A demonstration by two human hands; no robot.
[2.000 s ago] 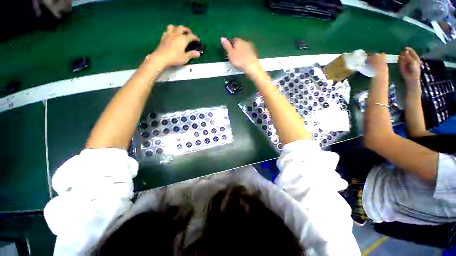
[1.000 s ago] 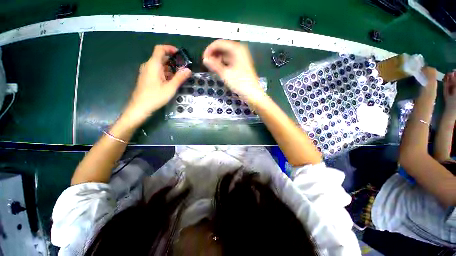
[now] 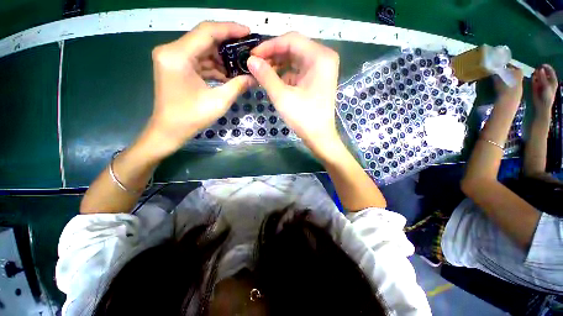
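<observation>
My left hand (image 3: 191, 86) holds a small black glossy unit (image 3: 234, 57) by its sides, raised above the bench near the white strip. A round lens-like opening shows on the unit's face. My right hand (image 3: 299, 80) has its thumb and fingertips on that round part; whether a separate piece is between them I cannot tell. The working sheet (image 3: 250, 120) of dark round pieces lies flat below my hands, its upper part hidden by them. The larger stock sheets (image 3: 395, 105) of round pieces lie to the right.
A white paper piece (image 3: 446, 133) lies on the stock sheets. A tan block (image 3: 469, 65) with clear plastic stands beyond them. Black units (image 3: 386, 13) sit on the far green strip. A neighbouring worker's forearm (image 3: 494, 142) is at the right.
My hands have drawn in from the far strip with the black unit. My right hand has come to the unit's face. The view has shifted.
</observation>
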